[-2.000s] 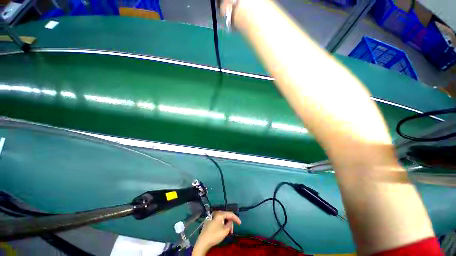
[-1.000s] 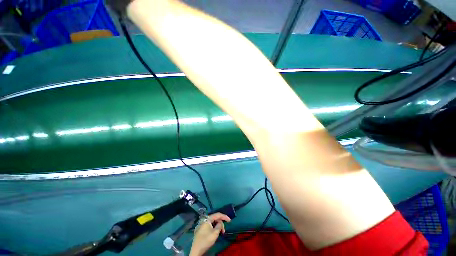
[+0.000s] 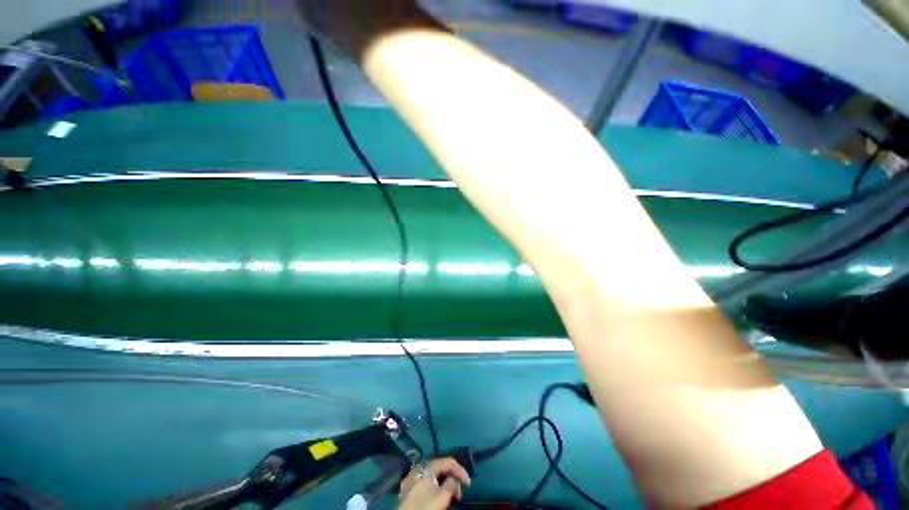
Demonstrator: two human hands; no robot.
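My left hand [image 3: 436,485] is at the bottom edge, fingers curled against a small black block [image 3: 460,457] on a thin black cord [image 3: 402,239]. Whether it grips the block is unclear. The cord runs up across the belt to my right hand [image 3: 369,18], which is raised at the top edge, dark, blurred and cut off, so its grip cannot be seen. My bare right forearm crosses the view. A second cord loops right from the block to a black tool end [image 3: 586,393]; the forearm hides the rest of the tool.
An arm-mounted black screwdriver [image 3: 317,461] with a yellow label is left of my left hand. A green conveyor belt [image 3: 199,299] runs across. Blue crates [image 3: 708,112] stand beyond the far bench edge. A black cable loop and dark barrel [image 3: 827,321] are at right.
Since the earliest frame, the view has shifted and my right hand has moved left at the top, with the cord trailing. The loose black tool has become mostly covered by my forearm.
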